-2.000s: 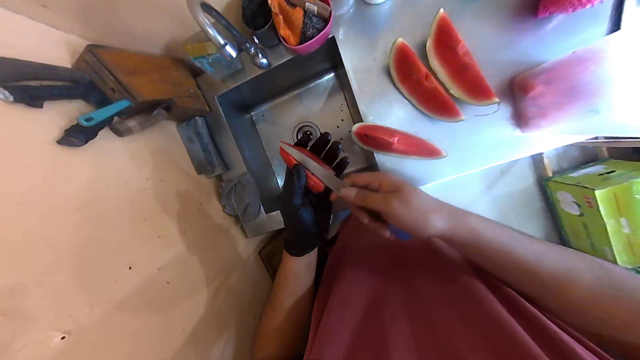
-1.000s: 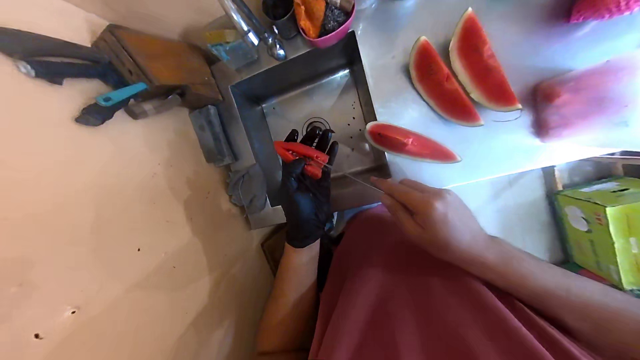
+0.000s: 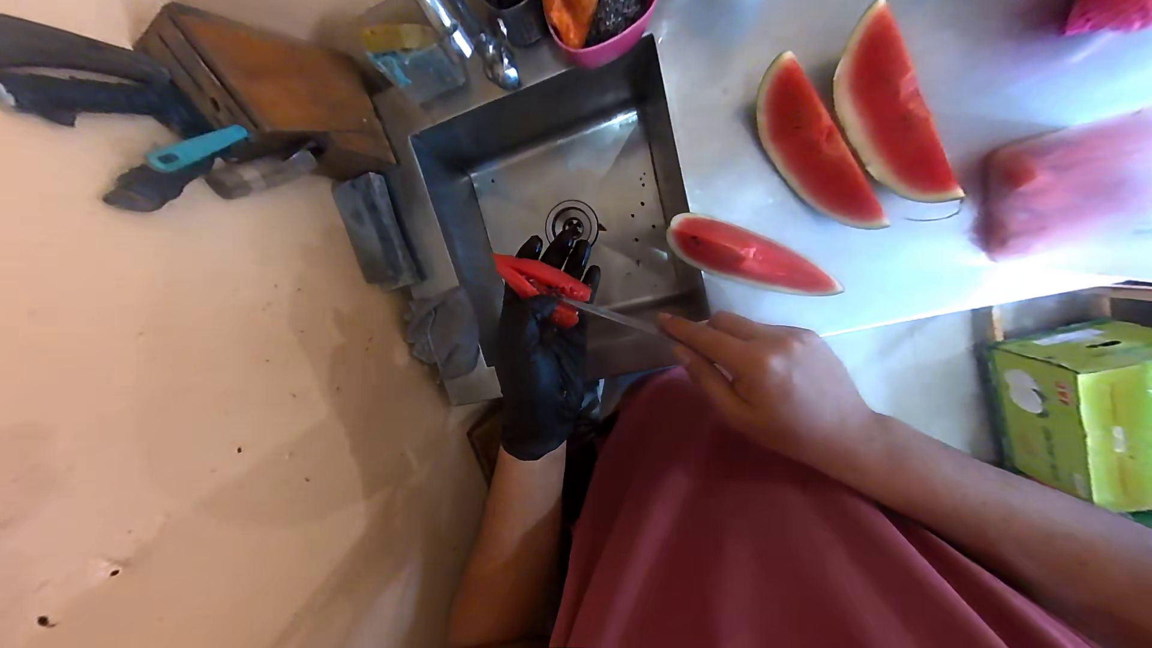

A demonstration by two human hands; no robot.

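My left hand (image 3: 544, 360), in a black glove, holds red watermelon flesh (image 3: 544, 277) over the steel sink (image 3: 677, 171). The flesh shows a split with dark seeds near it. My bare right hand (image 3: 756, 369) grips a knife (image 3: 616, 317); its handle is mostly hidden by the fingers, and the tip is at the flesh. One watermelon wedge (image 3: 756, 256) lies at the sink's right edge. Two larger wedges, a nearer one (image 3: 814, 148) and a farther one (image 3: 895, 112), lie side by side on the steel counter.
A pink bowl (image 3: 607, 47) and a faucet (image 3: 486, 45) are behind the sink. On the left are a wooden knife block (image 3: 279, 81), a grey block (image 3: 376, 229) and a grey cloth (image 3: 445, 331). A bag of red pieces (image 3: 1066, 184) lies right, above a green box (image 3: 1071, 405).
The knife, which lay across the flesh two seconds ago, now has its tip at the near side. The flesh has turned in my left hand and now shows a split. The view has shifted slightly.
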